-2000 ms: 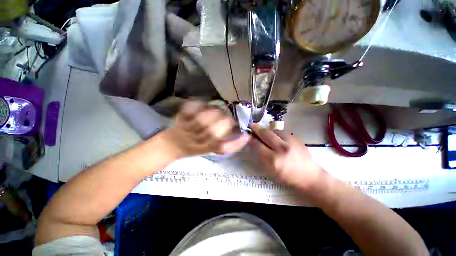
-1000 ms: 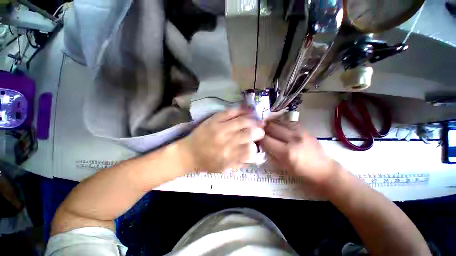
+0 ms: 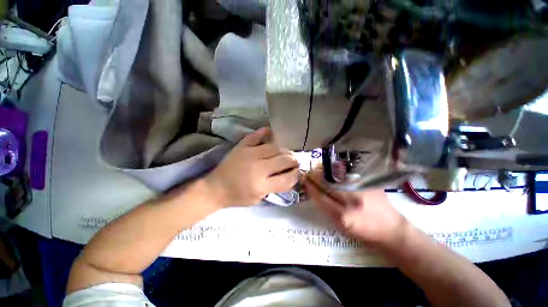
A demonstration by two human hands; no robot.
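A large light grey garment piece [image 3: 162,96] lies heaped left of the machine head, its pale edge running under my left forearm. My left hand [image 3: 258,171] holds the garment's edge just left of the needle area, fingers bent together. A small whitish cloth end [image 3: 282,198] shows below its fingertips. My right hand [image 3: 348,207] is at the presser foot [image 3: 329,162], its fingertips close to my left fingertips. What the right fingers hold, if anything, is too small to tell. A dark thread [image 3: 310,108] runs down the machine face.
The machine head [image 3: 288,72] and its chrome guard [image 3: 420,102] hang low over my right hand. Red scissors handles [image 3: 423,195] lie to the right, partly hidden. Printed ruler marks [image 3: 468,237] run along the table's front edge. A purple box [image 3: 12,141] stands far left.
The machine head looks larger and nearer, and now covers much of the scissors. The grey garment is still heaped at left, its folds shifted. My hands stay together near the needle.
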